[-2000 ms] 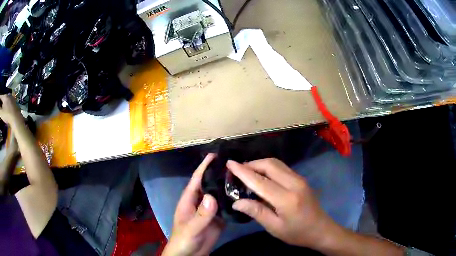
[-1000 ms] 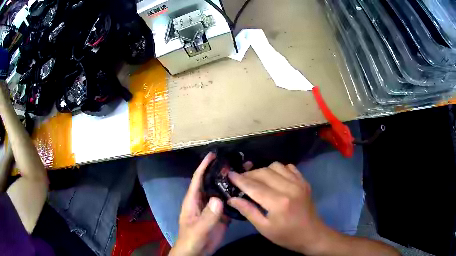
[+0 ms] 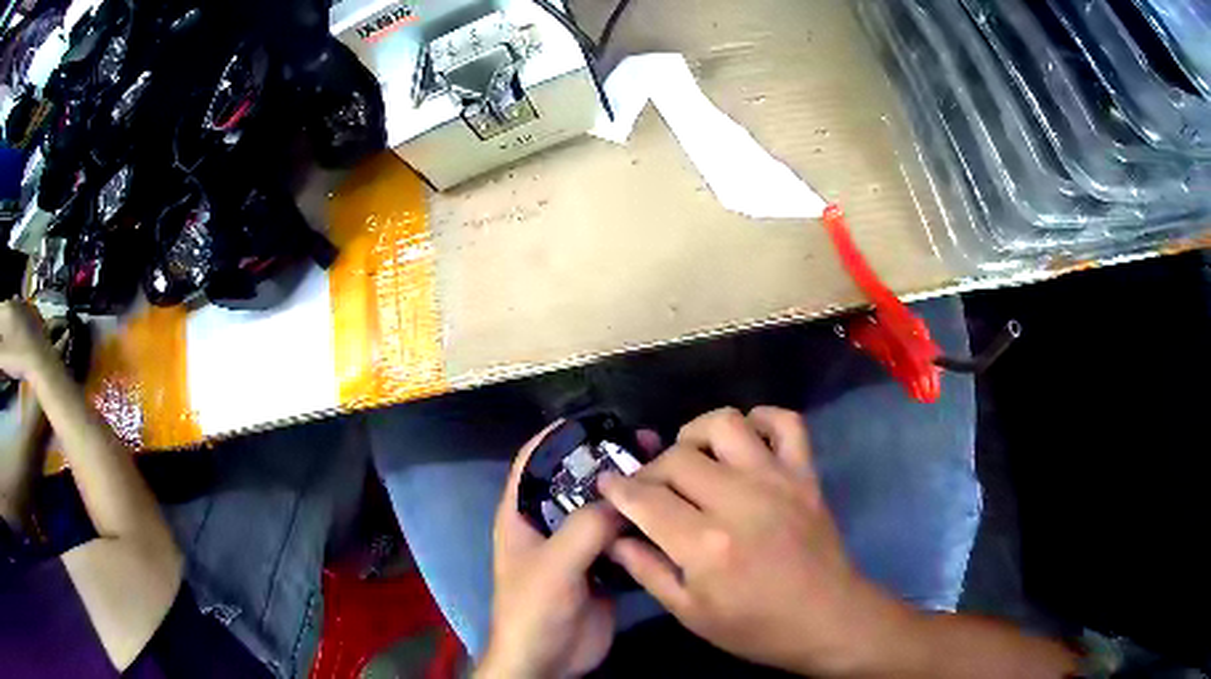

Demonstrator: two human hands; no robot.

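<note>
A round black camera housing (image 3: 568, 458) is held above my lap, below the table's front edge, its open side facing up. A silvery circuit board (image 3: 582, 467) shows inside it. My left hand (image 3: 551, 570) grips the housing from the left and below, with the thumb over its lower rim. My right hand (image 3: 730, 531) is bent over the housing's right side, its fingertips at the board. What lies under the right fingertips is hidden.
The screw feeder (image 3: 465, 86) stands at the back, beside a black pile of camera units (image 3: 179, 159). A white paper strip (image 3: 730, 153) and stacked clear trays (image 3: 1062, 133) lie to the right. A red air gun (image 3: 903, 348) hangs at the edge. Another person's arm (image 3: 93, 451) is at left.
The housing's open side and board now show more clearly. My left thumb has moved onto the rim. The table scene has shifted slightly up and left in view.
</note>
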